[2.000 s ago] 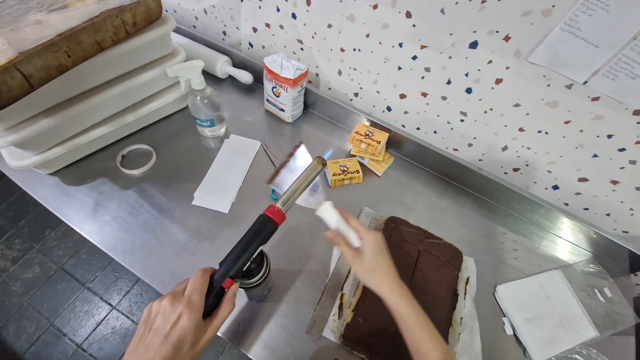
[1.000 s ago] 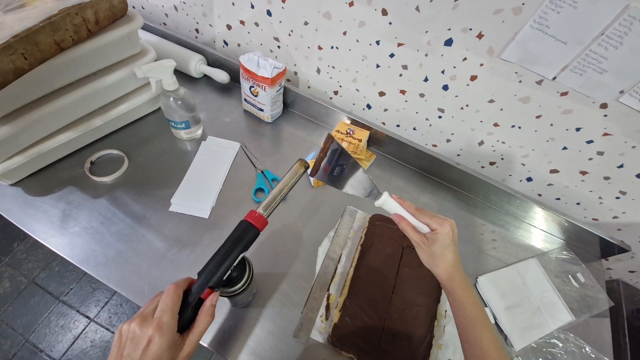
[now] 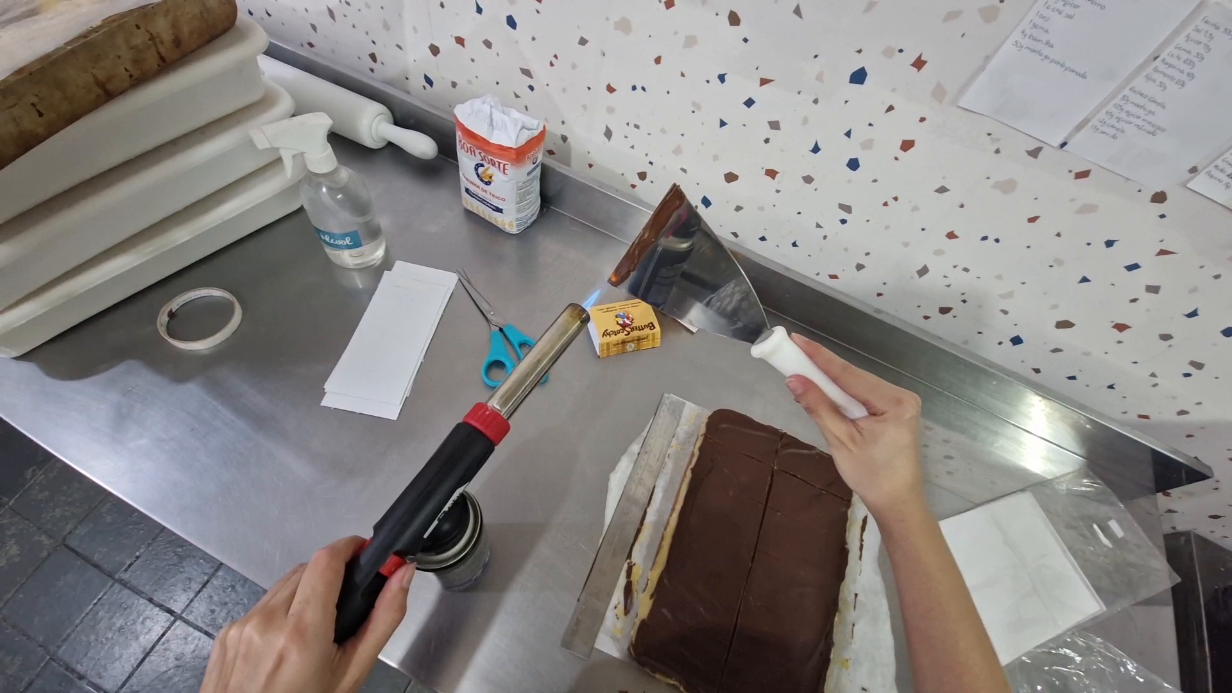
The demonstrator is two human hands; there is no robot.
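Observation:
My left hand (image 3: 313,616) grips the black and red handle of a kitchen blowtorch (image 3: 438,481). A small blue flame shows at its metal nozzle, pointing at the chocolate-smeared edge of a wide steel scraper (image 3: 707,284). My right hand (image 3: 861,414) holds that scraper by its white handle, blade raised above the steel table. Below my right hand lies a chocolate-covered slab (image 3: 751,558) on paper, with lines cut in its top. A metal ruler or straight strip (image 3: 626,529) lies along the slab's left side.
Behind the torch are teal-handled scissors (image 3: 505,351), a yellow box (image 3: 626,327), white cards (image 3: 390,342) and a flour bag (image 3: 500,164). Tape (image 3: 199,319), a spray bottle (image 3: 342,207), stacked white trays (image 3: 144,192) and a rolling pin (image 3: 337,101) stand left. White sheets (image 3: 1020,568) and clear plastic lie right.
The scraper, earlier behind the torch nozzle, has moved to the right and now stands with its coated edge at the flame. The torch has stayed in my left hand.

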